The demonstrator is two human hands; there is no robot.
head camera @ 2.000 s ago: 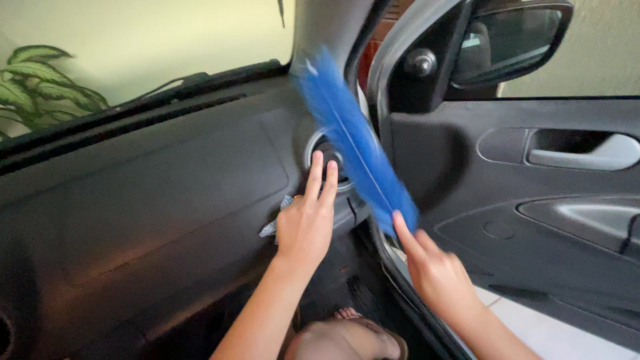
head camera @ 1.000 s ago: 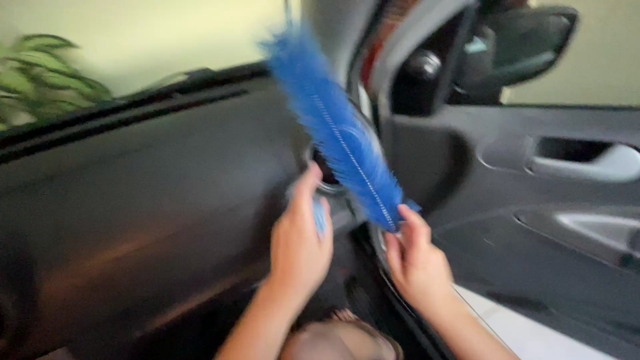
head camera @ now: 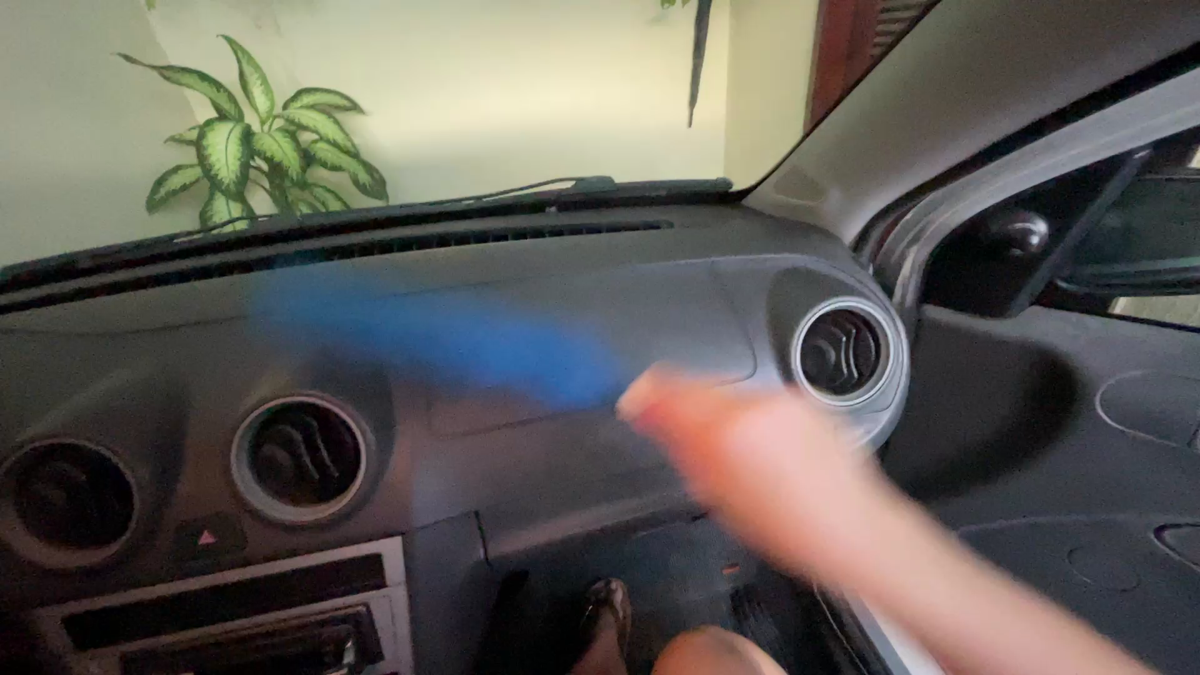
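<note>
My right hand [head camera: 750,431] is closed around the near end of a blue fluffy duster [head camera: 450,342], and both are blurred by motion. The duster points to the left over the passenger side of a car dashboard [head camera: 600,300]; whether it touches the surface cannot be told. Just right of and above my hand is a round air vent [head camera: 843,352] with a silver ring. Two more round vents are at the left, one at the middle [head camera: 298,457] and one at the edge [head camera: 70,502]. My left hand is out of the frame.
Under the left vents are a hazard button [head camera: 207,537] and a radio panel [head camera: 225,609]. The windshield pillar [head camera: 862,112], a side mirror [head camera: 1134,234] and the door panel [head camera: 1041,422] stand at the right. A knee [head camera: 717,652] and a foot [head camera: 607,614] are below. Beyond the glass grows a leafy plant [head camera: 253,141].
The view has swung left. My right hand has brought the duster from beside the right vent to over the dashboard, now pointing left. My left hand, earlier at that vent, has left the view.
</note>
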